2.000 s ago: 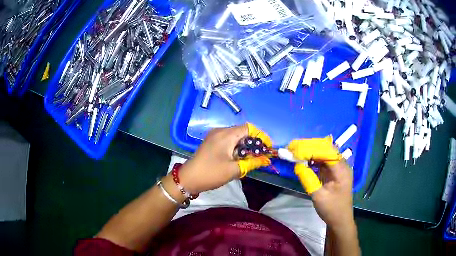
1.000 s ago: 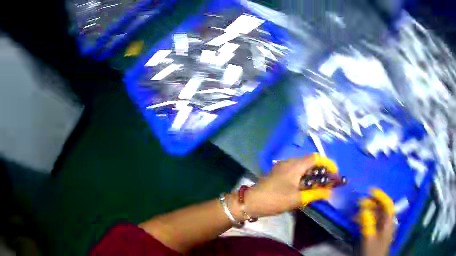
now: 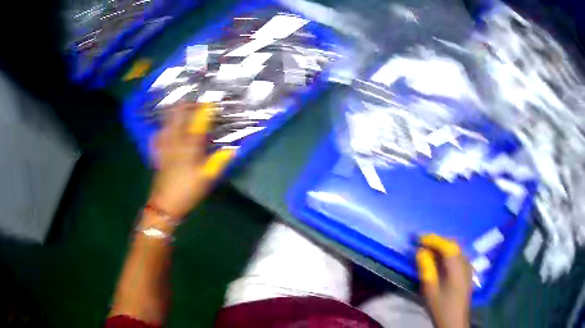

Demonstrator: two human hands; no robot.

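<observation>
The picture is blurred by motion. My left hand [image 3: 183,154], with yellow finger cots, is over the lower left part of the finished-parts tray [image 3: 144,138]; its fingers are apart and I see no bunch in it. Silver filled tubes [image 3: 240,80] fill that tray. My right hand [image 3: 442,272], also with yellow cots, is at the front right of the blue work tray [image 3: 410,205]; a small dark spot shows beside its fingertips, too blurred to name. Plain metal tubes [image 3: 378,131] lie at the back of the work tray.
A clear plastic bag [image 3: 398,35] with a white label [image 3: 426,77] lies behind the work tray. White cylinders [image 3: 545,128] are heaped at the right. Another filled tray [image 3: 109,41] is at the far left, with a small yellow piece [image 3: 137,69] beside it.
My left hand has moved left from the work tray to the finished-parts tray, and the bunch of dark-ended tubes no longer shows in it. The view has swung left.
</observation>
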